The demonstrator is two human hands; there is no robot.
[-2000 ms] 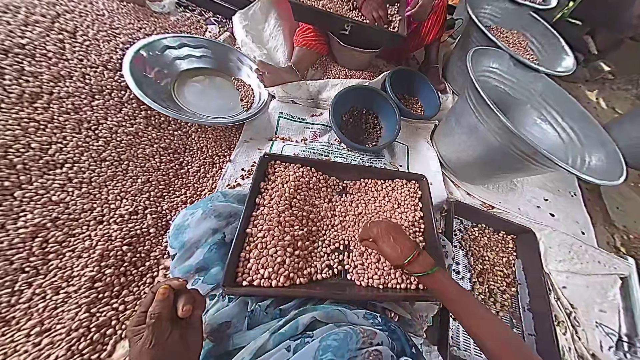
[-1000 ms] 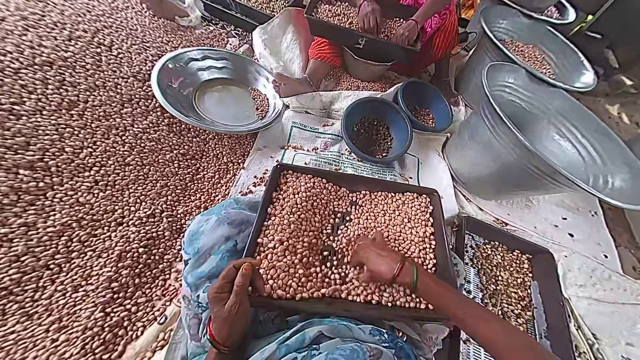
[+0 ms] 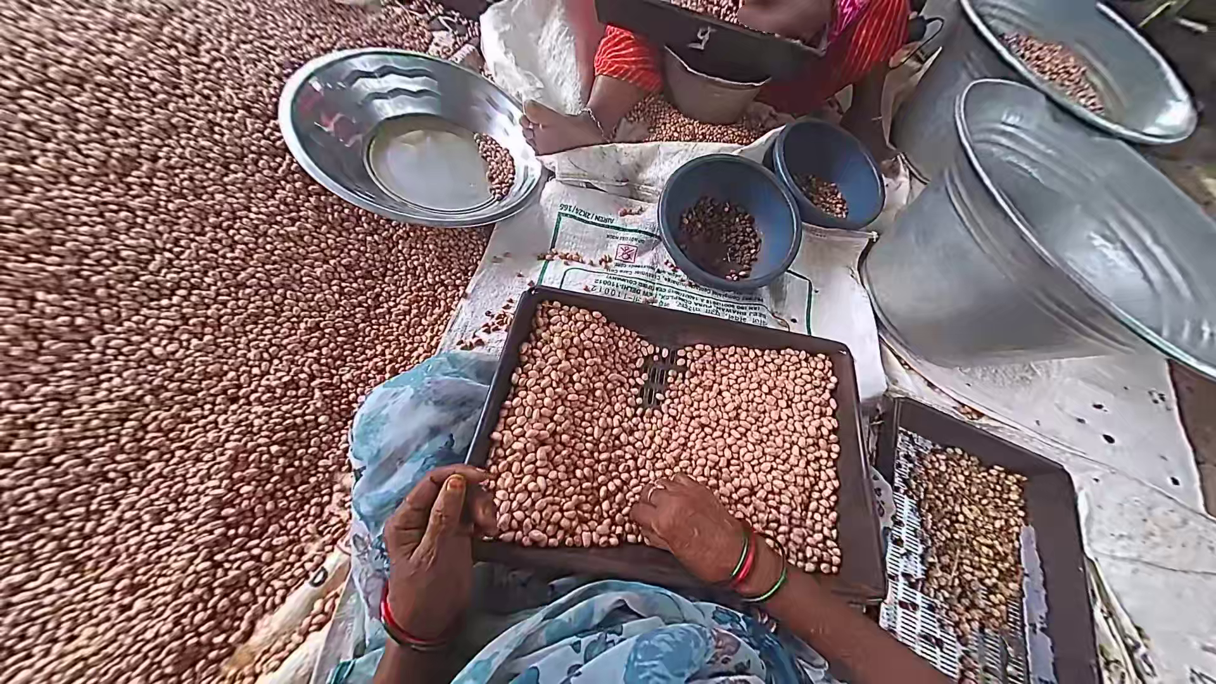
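A dark plastic tray (image 3: 860, 475) with a slotted bottom lies across my lap, covered with light brown nuts or seeds (image 3: 570, 427). Its slots show through a gap near the middle. My left hand (image 3: 432, 541) is at the tray's near left corner, thumb up and fingers curled at the rim; whether it grips the rim or something small is unclear. My right hand (image 3: 689, 527) rests on the nuts near the front edge, fingers bent down into them, their tips hidden. Two blue bowls (image 3: 673, 252) holding some dark and brown pieces stand beyond the tray.
A large heap of nuts (image 3: 190, 332) fills the left side. A wide metal basin (image 3: 323, 157) lies at its edge. Metal tubs (image 3: 959, 275) stand at right, above a second dark tray (image 3: 1064, 570) with smaller pieces. Another person with a tray (image 3: 703, 38) sits opposite, a foot on the sacking.
My left hand, away from the tray two seconds ago, is now at its near left corner. My right hand has moved left and nearer the front edge. The gap among the nuts has changed shape.
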